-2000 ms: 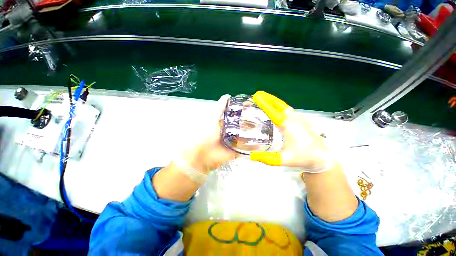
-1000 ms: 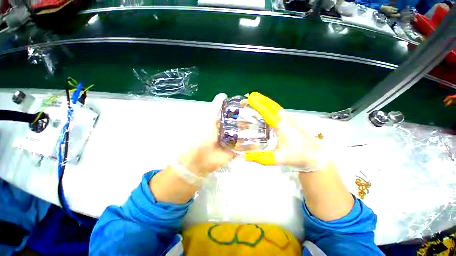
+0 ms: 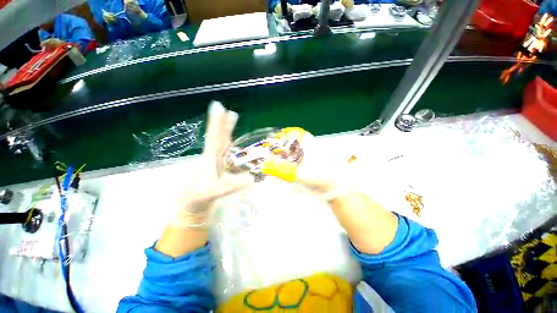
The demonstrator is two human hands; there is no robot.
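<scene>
A clear rounded plastic housing (image 3: 262, 148) with silver and dark parts inside is held over the front of the white bench, near the belt edge. My right hand (image 3: 311, 168), gloved with yellow finger cots, grips its right side. My left hand (image 3: 214, 165), in a clear glove, is at its left side with the fingers raised and spread, blurred; whether the palm still touches the housing is hard to tell.
A white bench (image 3: 140, 208) borders the green belt (image 3: 262, 110), which carries crinkled film (image 3: 176, 139). Blue cable (image 3: 63, 226) lies left. Amber rings (image 3: 415, 202), two round clear pieces, a metal post (image 3: 424, 67) and plastic film (image 3: 488, 177) are right. Coworkers sit across the belt.
The view has tilted up and turned. The housing is now tilted in my right hand. My left fingers have opened and lifted from around it.
</scene>
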